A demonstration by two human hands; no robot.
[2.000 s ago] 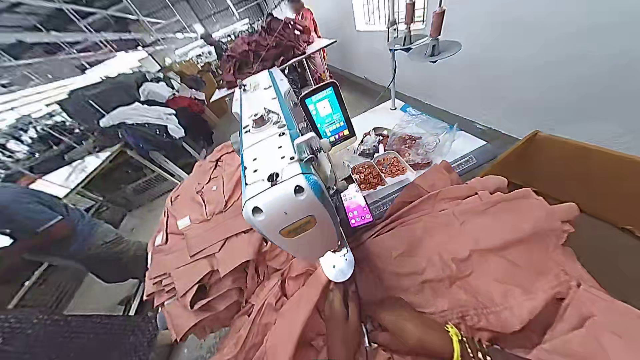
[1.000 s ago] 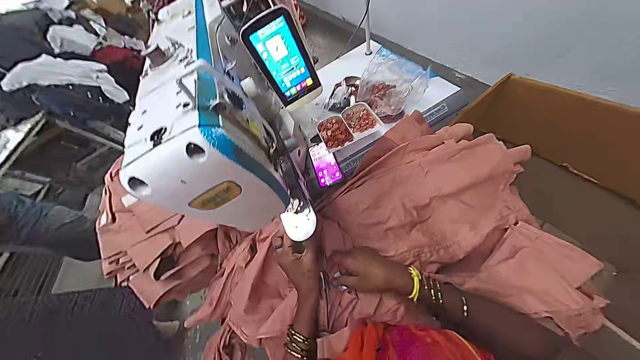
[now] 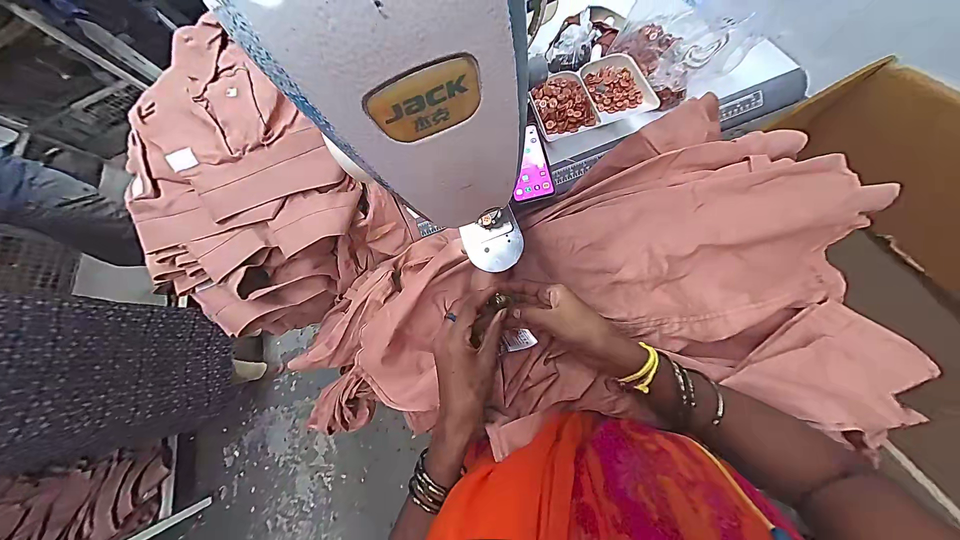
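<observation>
Below the sewing machine's head (image 3: 405, 97), marked Jack, my hands meet over salmon-coloured garment cloth (image 3: 720, 247). My left hand (image 3: 469, 352), with a ring on one finger, pinches a small dark metallic item (image 3: 498, 301). The fingertips of my right hand (image 3: 559, 315) close on the same item from the other side; its exact kind is too small to tell. Just above the hands is the machine's lit white round part (image 3: 492, 244). A white label (image 3: 519, 340) shows on the cloth beneath my right hand. The hands hide part of the cloth.
Stacked salmon garments (image 3: 262, 172) lie left of the machine. Behind it are a divided white tray of buttons (image 3: 592, 127), a plastic bag of buttons (image 3: 660, 49) and a lit phone (image 3: 534, 169). A cardboard box (image 3: 900, 150) stands right. Another person's patterned clothing (image 3: 105, 375) is at left.
My hands have come together around the small item, a little away from the machine's lit round part. The view has tilted down and moved closer.
</observation>
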